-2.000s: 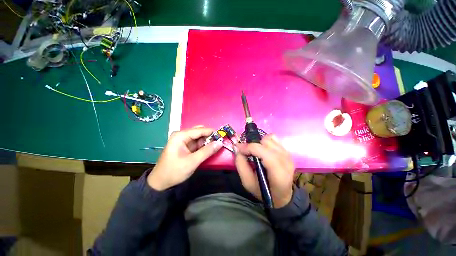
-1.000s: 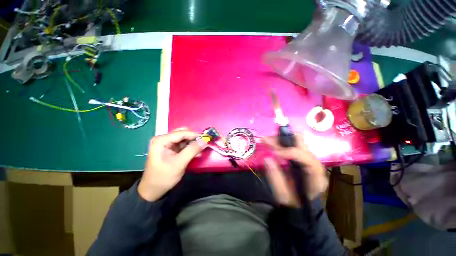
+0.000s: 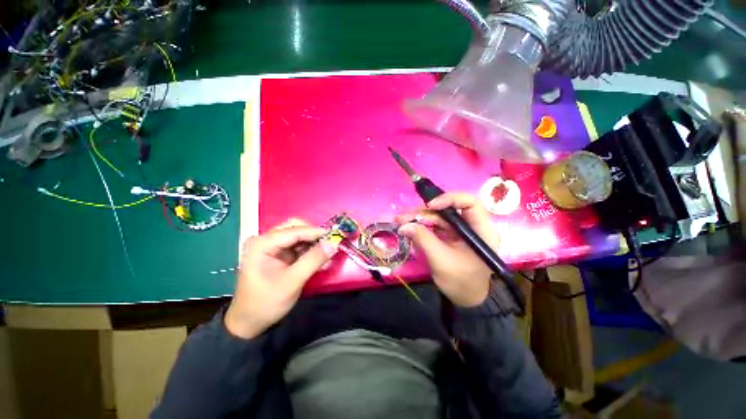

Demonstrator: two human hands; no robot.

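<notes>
My left hand [image 3: 276,274] holds a small circuit board [image 3: 342,227] with yellow and blue components between thumb and fingers. A ring-shaped wound part [image 3: 384,245] lies flat just right of the board, with lead wires [image 3: 360,260] between the two and a thin yellow wire below it. My right hand [image 3: 450,254] holds a black soldering iron [image 3: 458,223], its metal tip pointing up and left, away from the ring. The right thumb and fingertips are at the ring's right edge; whether they grip it or a wire cannot be told.
The pink-red sheet [image 3: 327,139] lies under the work. A wired ring assembly [image 3: 200,204] sits on the green mat at left, heaped assemblies [image 3: 74,65] upper left. A clear fume hood [image 3: 483,94] hangs above. A round tan pot [image 3: 577,180] and black unit [image 3: 646,168] stand right.
The soldering iron has swung from the board, out to the right and back, its tip now angled up-left. The right fingertips have come to the ring. The left hand still holds the board.
</notes>
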